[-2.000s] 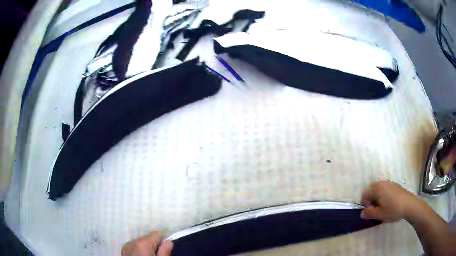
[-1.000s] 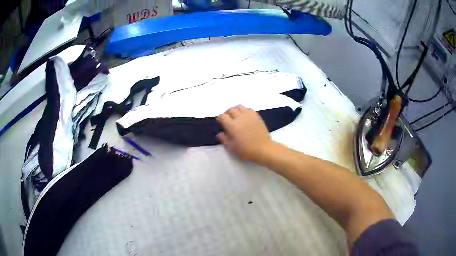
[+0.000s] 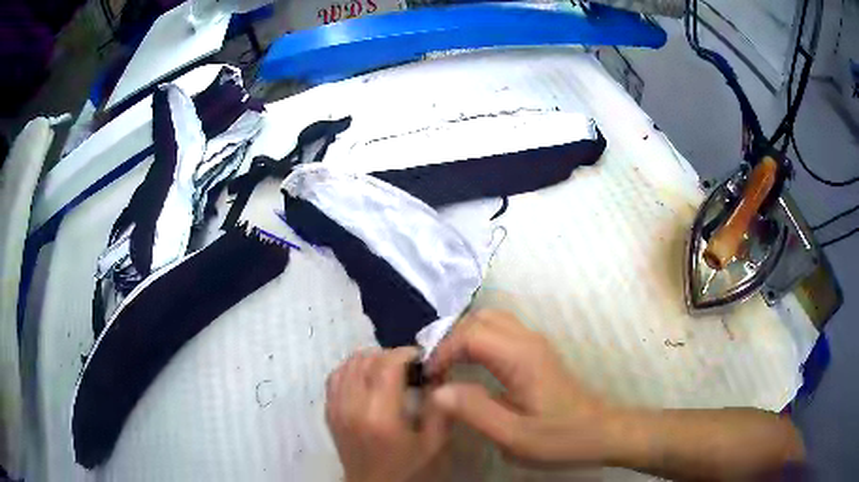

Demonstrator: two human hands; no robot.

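My left hand [image 3: 381, 409] and my right hand [image 3: 513, 386] are close together at the lower middle, both closed on the near end of a black-and-white collar piece [image 3: 377, 249]. The piece runs up and left from my fingers, its far end on the table, white part to the right and dark part to the left. The held end is bunched and mostly hidden by my fingers. Behind it lie waiting pieces [image 3: 499, 174], dark with a wide white part. The finished pile [image 3: 170, 339] lies curved at the left, with a thin white rim.
The steam iron [image 3: 739, 240] stands on its metal rest at the right, cords rising behind. A crumpled black-and-white heap [image 3: 174, 188] and dark strips [image 3: 301, 146] lie at the far left. A blue curved object [image 3: 461, 38] spans the table's far side. Loose threads lie on the cover.
My right hand has taken a piece from the waiting pieces and drawn its end nearer. My left hand has come back into view and holds it too. The view has shifted slightly.
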